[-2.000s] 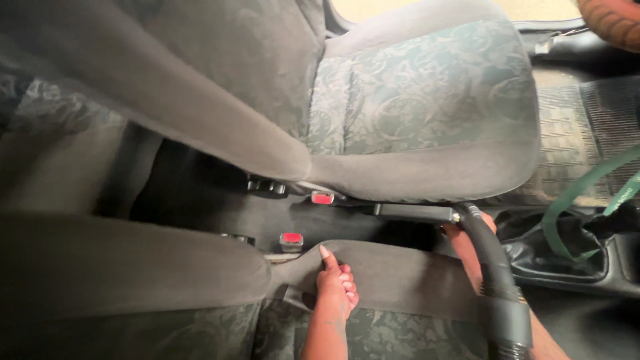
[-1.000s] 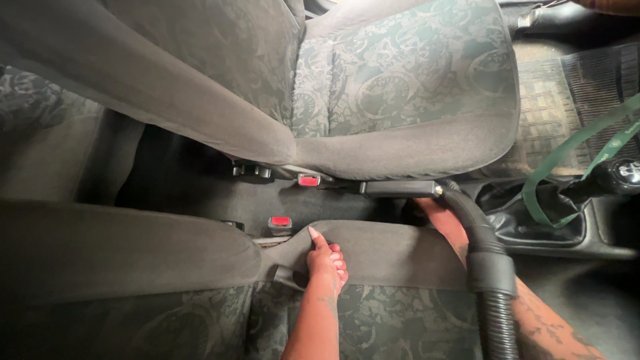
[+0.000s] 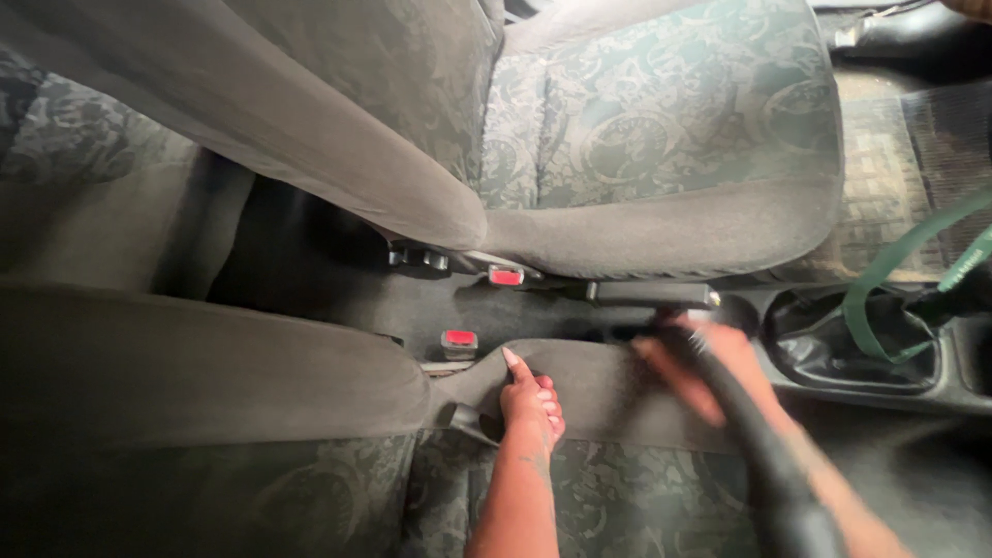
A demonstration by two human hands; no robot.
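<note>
My left hand [image 3: 533, 403] lies against the side bolster of the near car seat [image 3: 604, 387], its fingers curled and its thumb stretched along the bolster's upper edge. No object shows in it. Blurred by motion, my right hand [image 3: 709, 360] grips the end of a black vacuum cleaner hose [image 3: 736, 411] just on the near side of the handbrake lever [image 3: 655, 294]. The hose's tip points into the gap between the two seats, and its exact end is hard to make out. Two red seat belt buckles, one on the far side [image 3: 506, 276] and one nearer [image 3: 460, 341], stand left of the handbrake.
The far patterned seat [image 3: 659, 116] borders the gap. A gear lever boot [image 3: 852, 341] sits right of the handbrake, with a green strap [image 3: 872, 287] looped over it. Floor mats [image 3: 883, 170] lie beyond. A dark plastic piece [image 3: 473, 422] rests beside my left wrist.
The hose end in my right hand has shifted from the handbrake's front tip to its near side, left and toward the near seat. My left hand keeps its place on the bolster.
</note>
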